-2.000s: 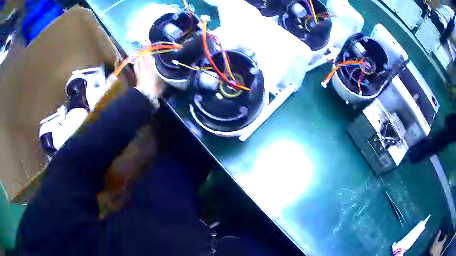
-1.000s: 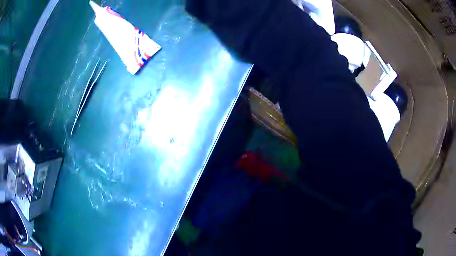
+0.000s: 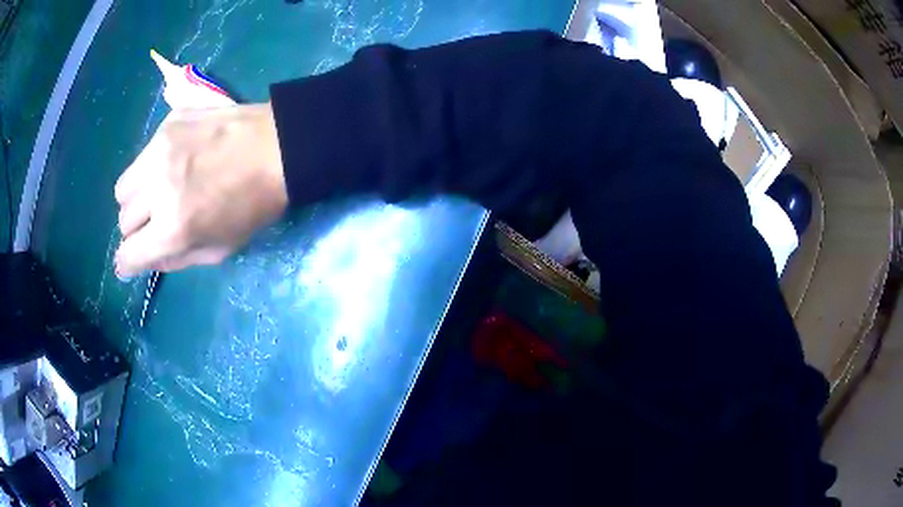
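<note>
My right hand [image 3: 198, 188], bare below a dark sleeve, reaches over the green bench mat at the left of the picture. Its fingers are curled downward. The dark tips of the tweezers [image 3: 149, 299] stick out below the fingers; the rest is hidden under the hand, so a grip on them cannot be told. A white glue or sealant tube [image 3: 188, 87] with red-blue marks lies just above the hand, partly covered by it, its pointed nozzle toward the upper left. My left hand is not in view.
A silver-black metal box [image 3: 84, 416] stands at the lower left, with part of a dark object below it. The bench edge [image 3: 421, 361] runs diagonally through the middle. Right of it, a cardboard carton [image 3: 852, 218] holds white camera units [image 3: 772, 230] with black domes.
The view has swung from the housings to the tube end of the bench. Since the last earlier frame, my right hand has come into view over the tweezers, which have not clearly moved.
</note>
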